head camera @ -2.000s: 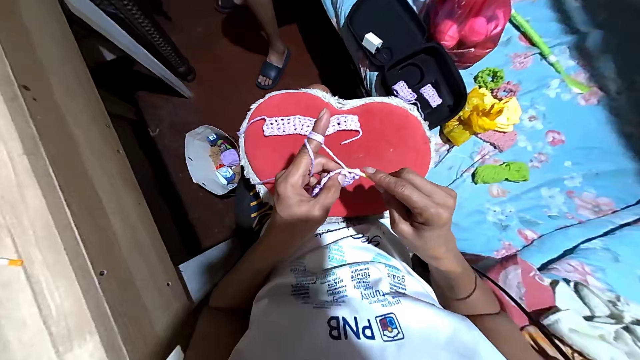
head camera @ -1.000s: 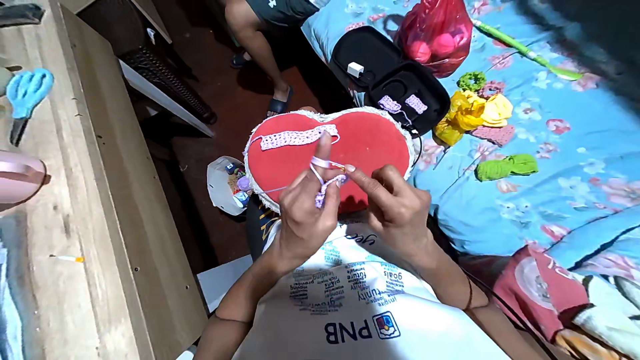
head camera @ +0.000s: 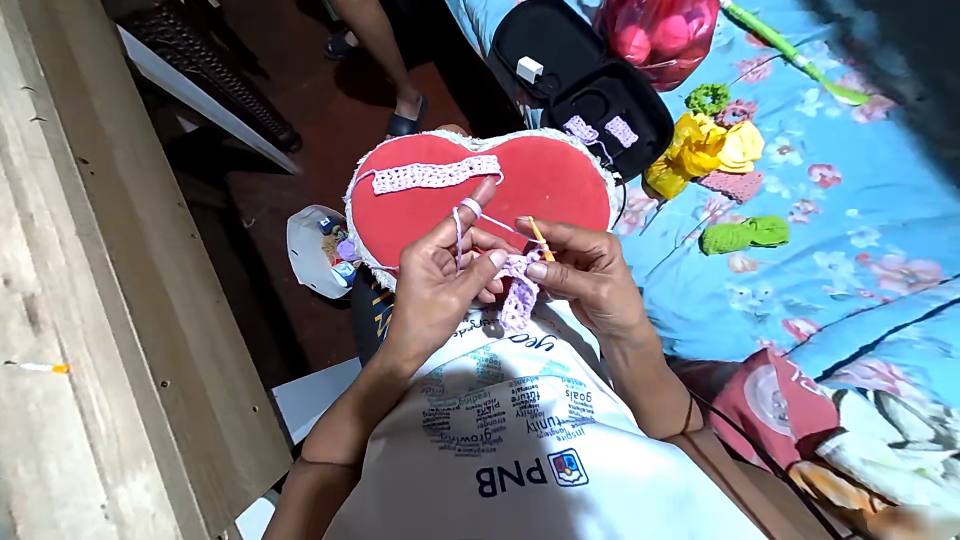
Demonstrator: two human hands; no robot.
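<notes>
My left hand (head camera: 446, 277) pinches the edge of a lilac crocheted piece (head camera: 519, 300) between thumb and fingers, with lilac yarn looped round its raised index finger. A yellow crochet hook (head camera: 540, 238) is in my right hand (head camera: 592, 274), whose thumb also touches the piece. The yarn (head camera: 496, 224) runs from the left index finger to the hook. Both hands are over the lower edge of a red heart-shaped cushion (head camera: 555, 187) with white fringe. A longer, pale lilac crocheted strip (head camera: 435, 175) lies across its upper left.
On the floral bedsheet (head camera: 840, 262) are an open black case (head camera: 630, 105) with small crocheted pieces, a red bag of yarn (head camera: 660, 37), yellow plastic (head camera: 697, 150) and green yarn (head camera: 744, 235). A white container (head camera: 311, 255) stands left of the cushion. Another person's slippered foot (head camera: 409, 116) is beyond.
The yellow hook now shows clearly in my right hand, and the crocheted piece hangs down between my hands. The other person's leg has shifted in view. The view has moved.
</notes>
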